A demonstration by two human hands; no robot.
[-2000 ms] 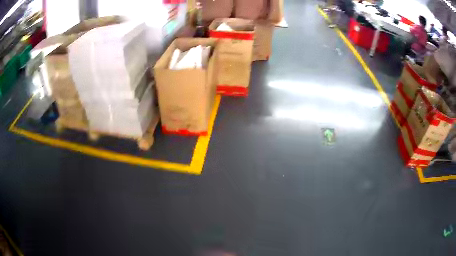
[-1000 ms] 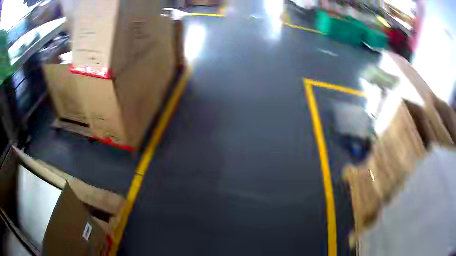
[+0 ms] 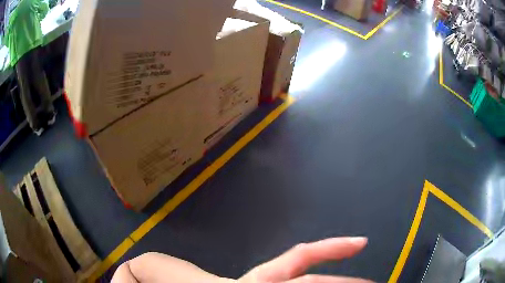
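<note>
My left hand (image 3: 299, 266) reaches in from the lower left at the bottom edge, fingers pointing right. Two fingers show, slightly apart, with nothing visible in them; the lower part of the hand is cut off. My right hand is out of the picture. Nearest in front, left of the aisle, stand large brown cartons: an upper one (image 3: 149, 50) tilted or stacked on a lower one (image 3: 166, 149), both with printed text and red edging. The hand is apart from them.
A wooden pallet (image 3: 52, 221) lies at lower left beside another carton (image 3: 25, 243). A person in green (image 3: 25, 33) stands at upper left. Yellow lane lines (image 3: 221, 160) cross the grey floor. A green crate (image 3: 488, 110) and packed shelves (image 3: 476, 41) are at right.
The view has moved along the aisle and turned. The carton stack is nearer and larger, the right-hand cartons have left the view, and my left hand has come in at the bottom.
</note>
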